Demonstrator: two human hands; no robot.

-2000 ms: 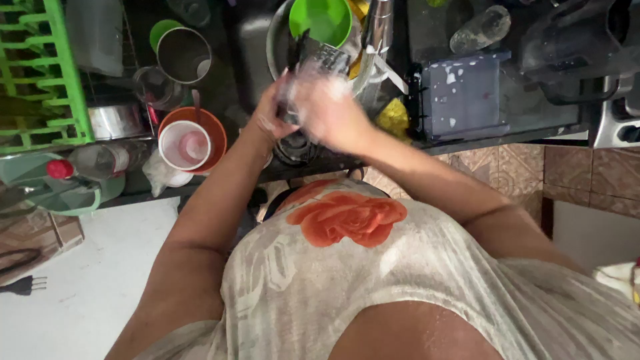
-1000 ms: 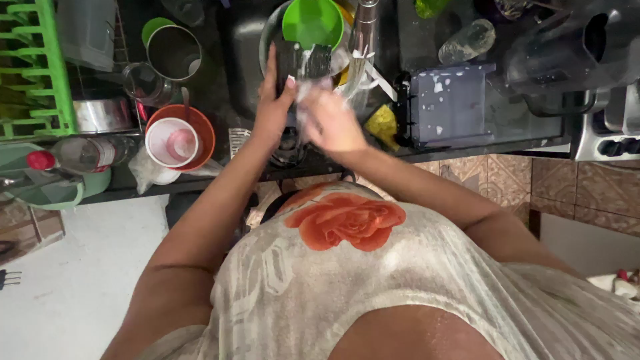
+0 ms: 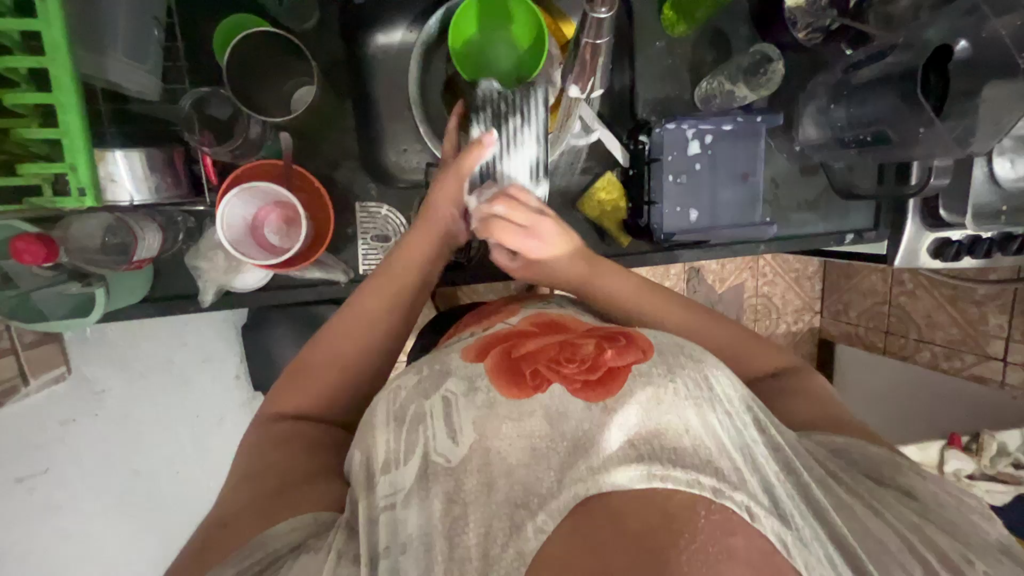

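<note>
A soapy, ribbed dark rack-like piece [image 3: 512, 140] is held over the sink, blurred and streaked with white foam. My left hand [image 3: 456, 188] grips its left edge, thumb on top. At its lower end, my right hand [image 3: 524, 228] is closed on a pale, foamy scrubbing cloth or pad [image 3: 484, 200], partly hidden by the fingers. Just beyond the piece is a green plastic cup [image 3: 498, 40], over a large metal bowl [image 3: 424, 76] in the sink [image 3: 380, 104]. The metal faucet [image 3: 590, 56] rises right of the cup. A yellow sponge [image 3: 606, 206] lies right of my right hand.
At left stand a green dish rack [image 3: 60, 104], a metal pot [image 3: 144, 172], a white cup [image 3: 262, 222] inside an orange one [image 3: 320, 200], and a plastic bottle [image 3: 104, 238]. To the right are a foam-spotted translucent tray [image 3: 708, 176], a glass [image 3: 740, 78] and a stove [image 3: 960, 232].
My right hand has moved down toward the near end of the ribbed piece, whose foamy ribs now show more. My left hand stays at its left side.
</note>
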